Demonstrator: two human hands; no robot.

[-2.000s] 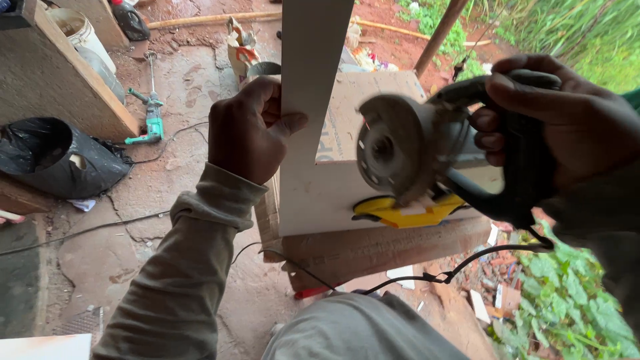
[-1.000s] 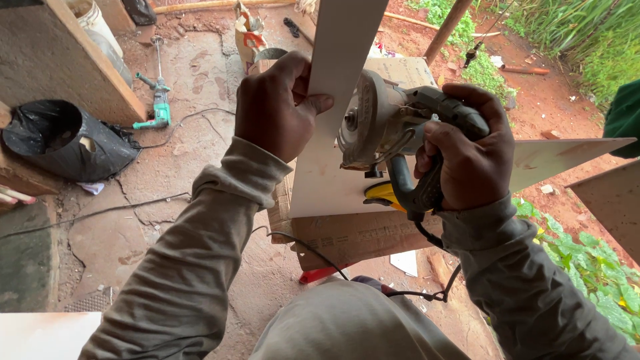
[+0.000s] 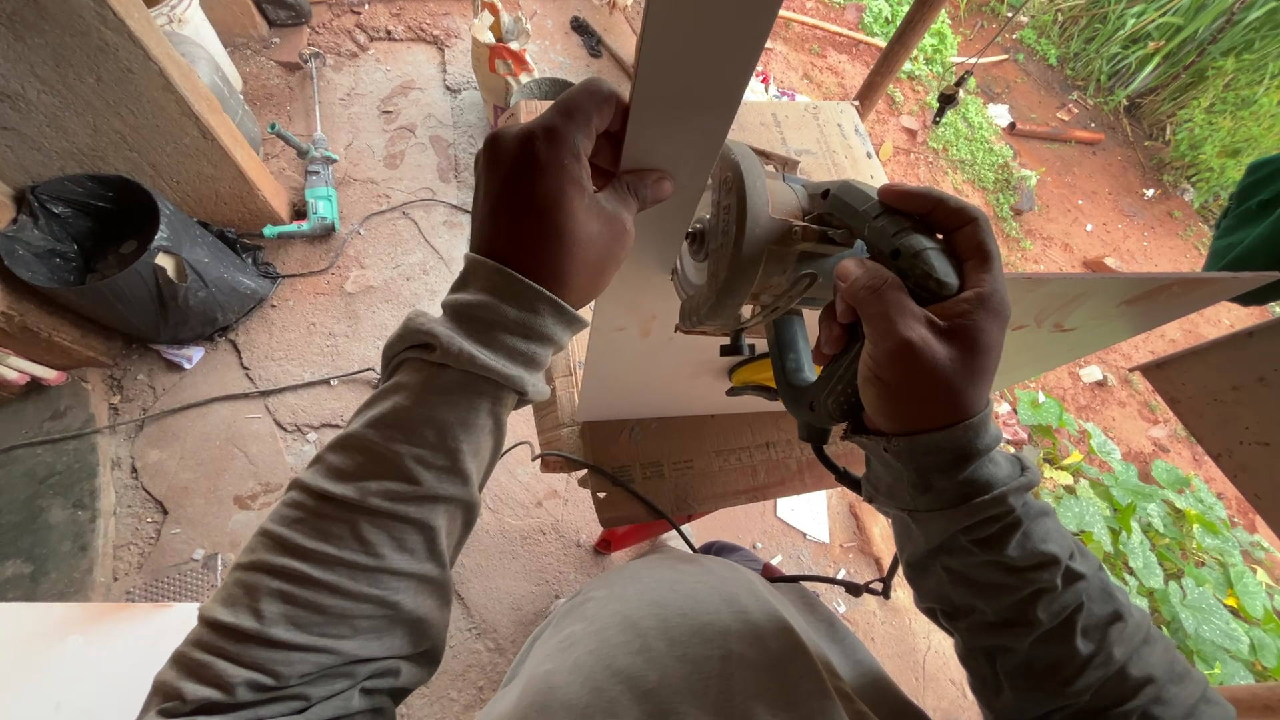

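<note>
My left hand (image 3: 560, 195) grips the left edge of a long, narrow tile strip (image 3: 695, 85), thumb across its face. The strip stands tilted up from the work surface. My right hand (image 3: 925, 310) holds a corded circular tile saw (image 3: 750, 240) by its handle, the round blade guard facing the strip's right edge. Whether the blade touches the strip is not plain. Beneath the saw lies a large pale tile (image 3: 650, 370), with a yellow and black tool (image 3: 755, 375) on it, partly hidden by the saw.
Flattened cardboard (image 3: 700, 460) lies under the tile. The saw's cable (image 3: 620, 485) loops near my lap. A green rotary hammer (image 3: 320, 190) and a black bag-covered bucket (image 3: 130, 255) are on the floor at left. A wooden post (image 3: 900, 55) stands behind; leafy plants (image 3: 1170, 530) grow at right.
Two seconds ago the saw was higher and farther right, over the yellow tool; my right hand has brought it down and left beside the strip. My left hand keeps its hold on the strip.
</note>
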